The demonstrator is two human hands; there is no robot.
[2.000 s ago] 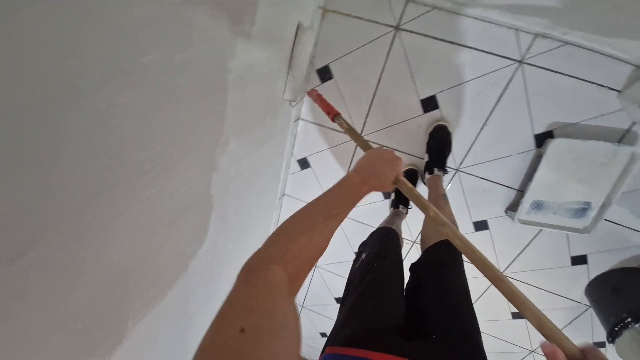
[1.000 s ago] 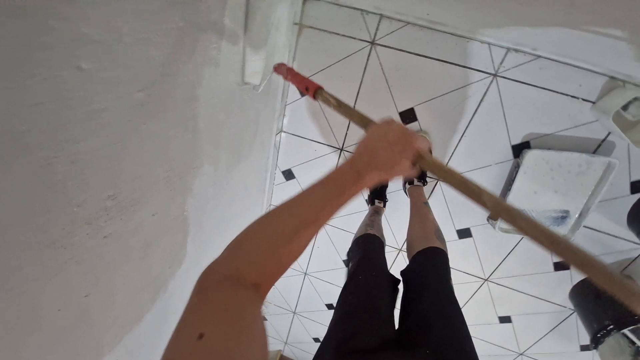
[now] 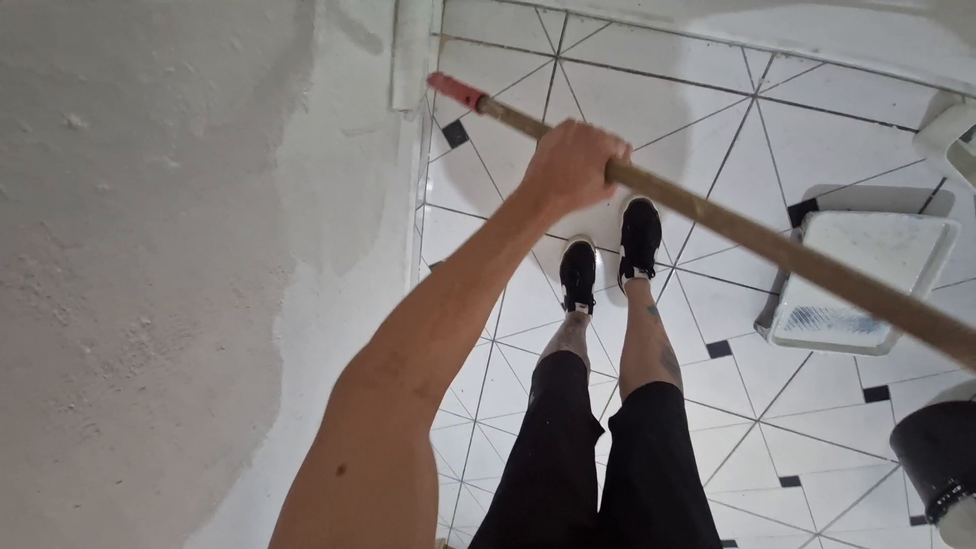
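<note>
My left hand (image 3: pixel 576 164) is closed around a long wooden pole (image 3: pixel 724 225), which slants from upper left to the right edge. A red plastic socket (image 3: pixel 457 91) forms the pole's far end. Beyond it, a white paint roller (image 3: pixel 412 57) lies lengthwise against the wall, close to the floor edge. The wall (image 3: pixel 152 252) is grey and rough at left, with a whiter, wet-looking band (image 3: pixel 335 198) nearer the roller. My right hand is outside the view, and so is the pole's near end.
On the tiled floor (image 3: pixel 762 412), right of my feet (image 3: pixel 602 259), stands a white paint tray (image 3: pixel 862 236) with paint in it, partly behind the pole. A black bucket (image 3: pixel 938 450) stands at the lower right, and a white plastic container (image 3: pixel 949 137) at the right edge.
The roller stays at the wall, near the floor edge. My right hand, at the pole's near end two seconds ago, is now out of view. The view has shifted somewhat.
</note>
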